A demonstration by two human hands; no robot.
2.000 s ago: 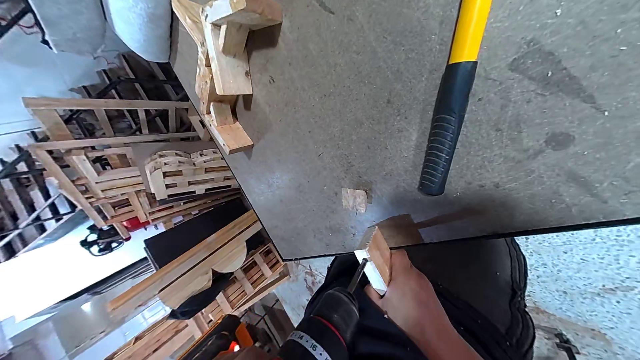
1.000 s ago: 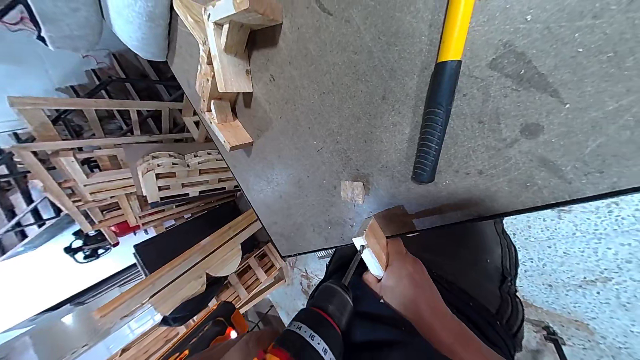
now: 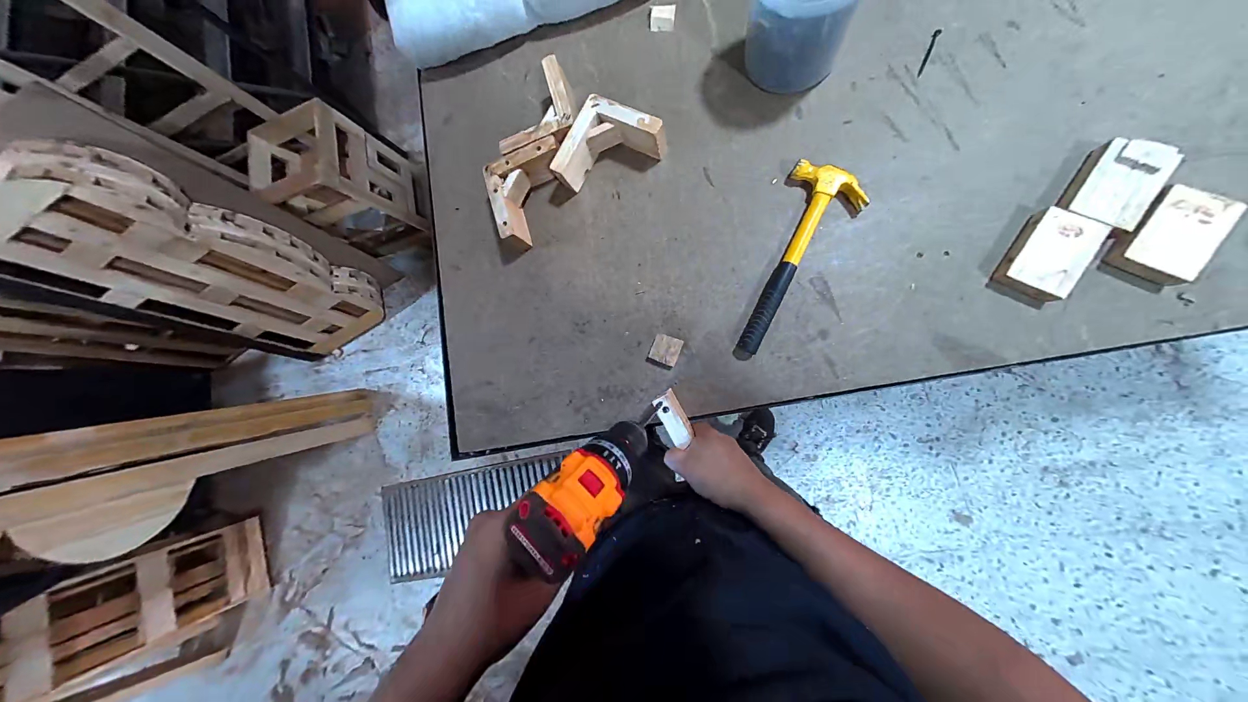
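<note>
My left hand (image 3: 499,575) grips an orange and black cordless drill (image 3: 577,499) below the table edge. Its chuck points up and right, and the bit reaches toward a small light wooden block (image 3: 674,419); whether bit and wood touch I cannot tell. A dark hole shows near the block's upper end. My right hand (image 3: 720,468) holds this block by its lower end at the edge of the table (image 3: 604,283). Just above lies a small square wood offcut (image 3: 666,350), with a yellow claw hammer (image 3: 804,244) with a black grip to its right.
Angled wooden pieces (image 3: 609,135) lie at the table's upper left, a translucent container (image 3: 798,44) at the top. Several wooden blocks (image 3: 1058,252) sit at the right, and a dark nail or screw (image 3: 929,52) above. Wooden frames (image 3: 146,244) stand left; a ribbed metal sheet (image 3: 439,517) lies below the edge.
The view has shifted widely, showing more of the table and the whole hammer. Both hands still hold the drill and the block at the table edge.
</note>
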